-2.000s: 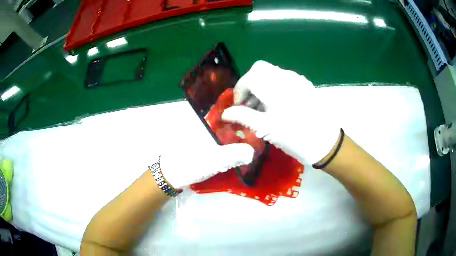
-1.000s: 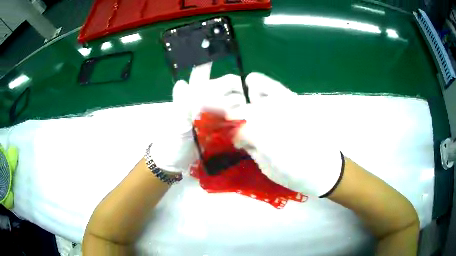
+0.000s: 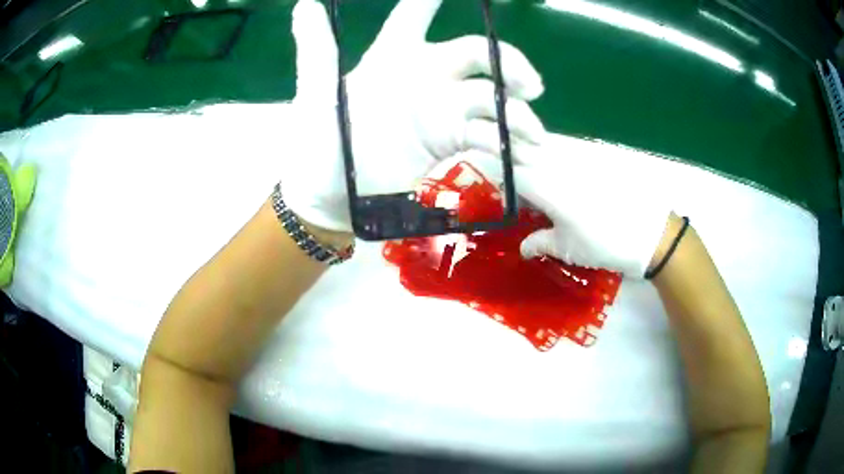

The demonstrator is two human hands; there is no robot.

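A black phone middle frame stands out in front of me, its window open and its top end cut off by the picture's upper edge. My gloved left hand holds it from behind, with fingers curled at its right rail. My gloved right hand rests on the right part of the pile of red film, thumb at the film; its fingertips are partly hidden behind the frame. The pile lies on the white padding, partly covered by the frame's lower end.
Two bare frames lie on the green belt, one at upper left and one at far left. White padding runs along the near edge. A lime-rimmed fan is at far left, a white bag low at left.
The view has shifted and the red tray has left it. The frame has come closer and higher, with no red film showing in its window. My right hand has moved right and down onto the pile.
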